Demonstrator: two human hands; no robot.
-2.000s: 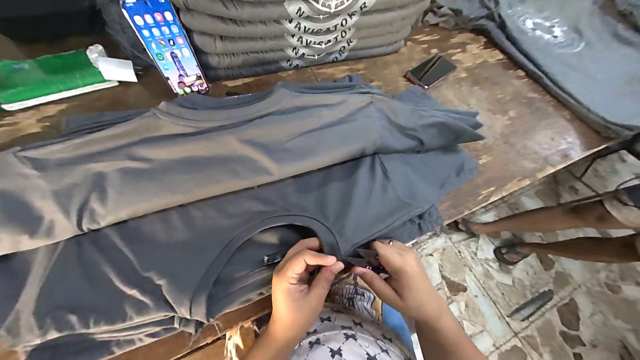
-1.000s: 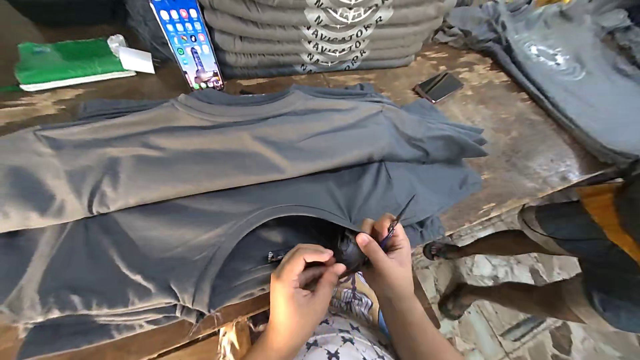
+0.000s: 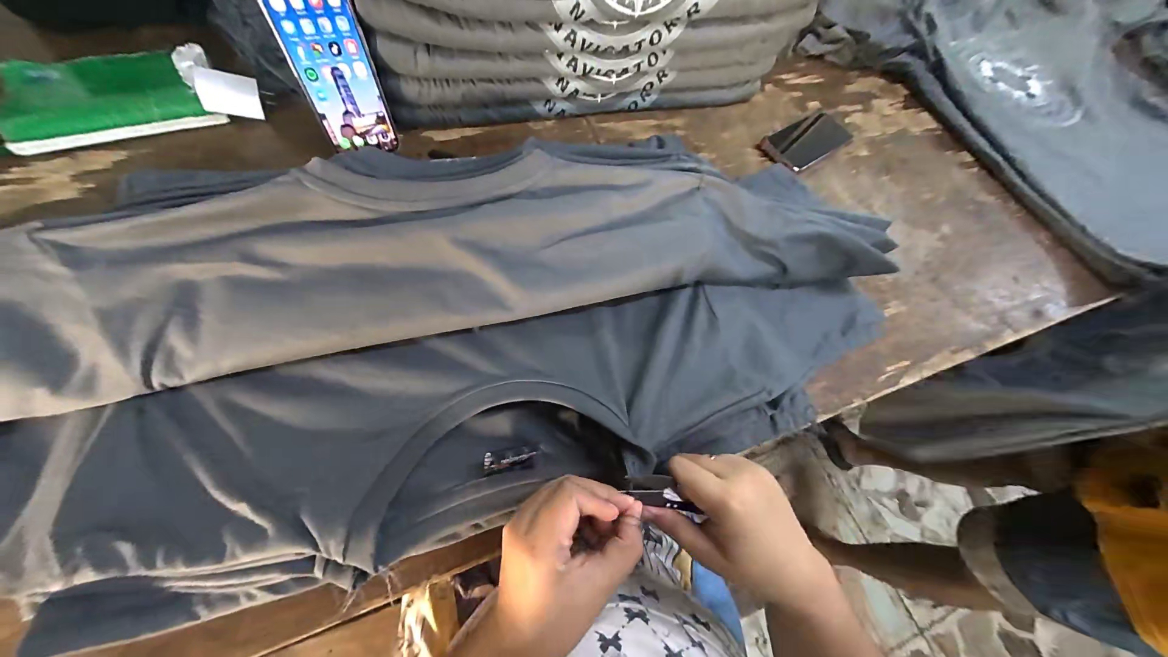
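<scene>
A dark grey T-shirt (image 3: 365, 392) lies on a stack of similar shirts, its round collar (image 3: 493, 388) open towards me and a small printed mark (image 3: 509, 459) inside the neck. Just below the collar's right end, my left hand (image 3: 575, 538) has thumb and forefinger pinched together; what lies between them is too small to tell. My right hand (image 3: 730, 511) holds a small dark tool (image 3: 664, 499), which looks like thread snips, its tip pointing at the left fingertips. Another grey shirt (image 3: 411, 265) lies folded across the stack's far side.
Behind the shirts stand a lit smartphone (image 3: 333, 78) and a pile of folded printed shirts (image 3: 474, 68). A green packet (image 3: 91, 100) lies far left, a dark phone-like object (image 3: 807, 141) right. More grey shirts (image 3: 1031, 119) cover the table's right end. A person (image 3: 1031, 557) is beside the table.
The snips-like tool pointed up out of my right hand a second ago; now it points left at my left fingertips. The dark cloth my fingers held is no longer between them. The person at right has moved.
</scene>
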